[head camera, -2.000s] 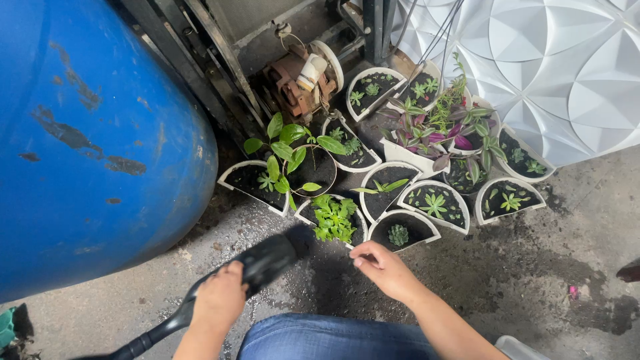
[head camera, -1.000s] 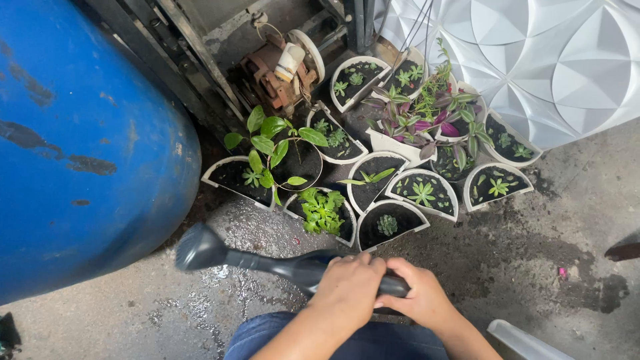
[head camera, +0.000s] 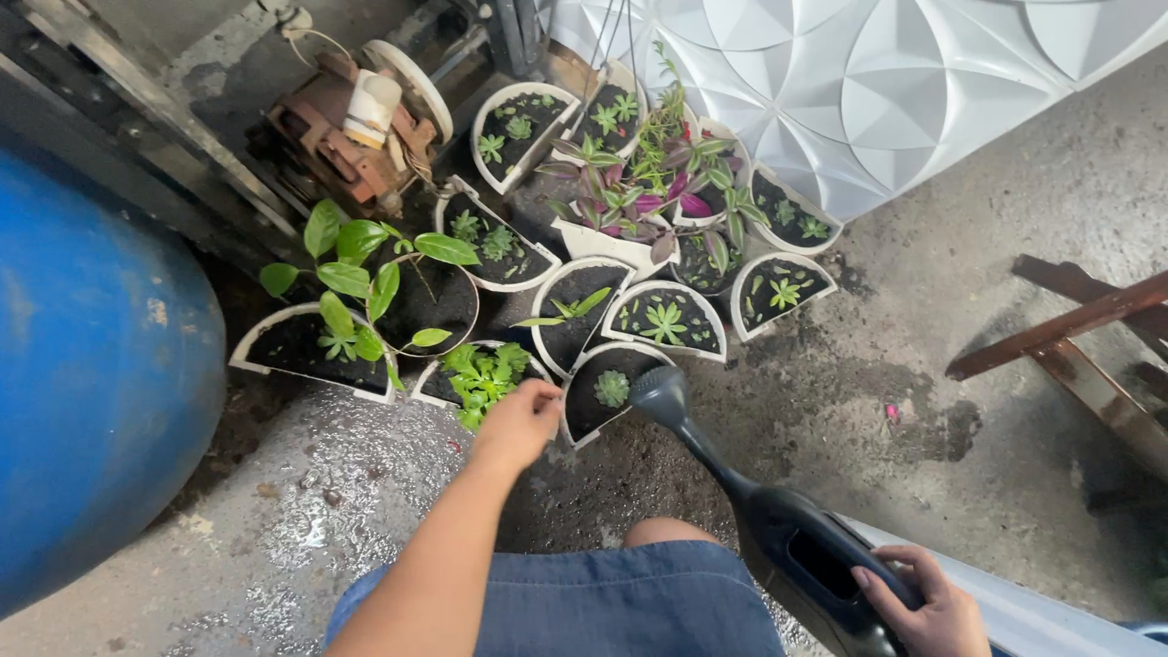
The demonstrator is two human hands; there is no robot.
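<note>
My right hand (head camera: 931,607) grips the handle of a dark plastic watering can (head camera: 803,538). Its round sprinkler head is over the right edge of a white half-round pot (head camera: 573,422) that holds a pale rosette succulent (head camera: 611,388). My left hand (head camera: 518,424) is at that pot's left side, near its rim, beside a pot of bright green leafy plant (head camera: 484,374); its fingertips are close together, and whether they pinch anything cannot be told. Several more half-round pots with succulents stand behind, along with a purple-leaved trailing plant (head camera: 620,196) and a taller broad-leaved plant (head camera: 351,265).
A large blue barrel (head camera: 100,392) stands at the left. A rusty motor (head camera: 351,137) sits behind the pots by metal bars. White patterned panels (head camera: 876,82) lean at the back right. A brown wooden frame (head camera: 1068,328) is at the right. The concrete floor (head camera: 319,511) is wet.
The watering can has passed into my right hand alone, and its sprinkler head has swung from the left to the succulent pot. My left hand has left the can and reached forward to the pots.
</note>
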